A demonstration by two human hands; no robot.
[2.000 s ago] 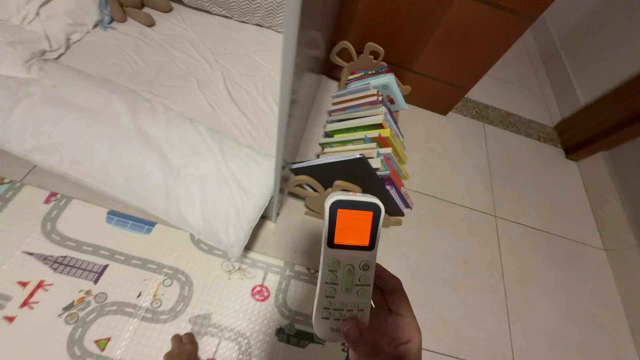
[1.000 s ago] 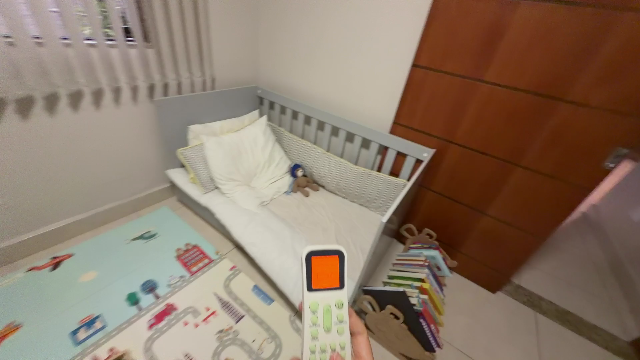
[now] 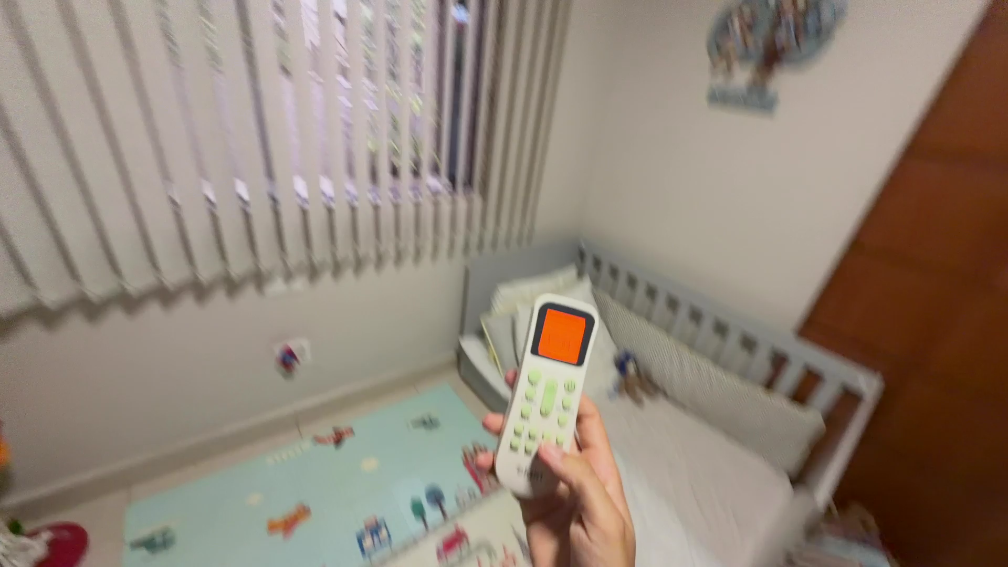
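Note:
My right hand is wrapped around a white remote control with green buttons and a lit orange display at its upper end. The remote is held upright, tilted a little to the right, with the thumb resting on its lower buttons and fingertips showing along its left edge. Behind it stands a grey child's bed with pale pillows and a small stuffed toy. My left hand is out of the picture.
Vertical blinds hang over the window. A printed play mat covers floor beside the bed. On the right is a brown wooden door; a round decoration hangs on the wall. A red object sits at lower left.
The view has swung up and left, from the floor and books to the window and wall. My right hand still holds the remote, its display still orange.

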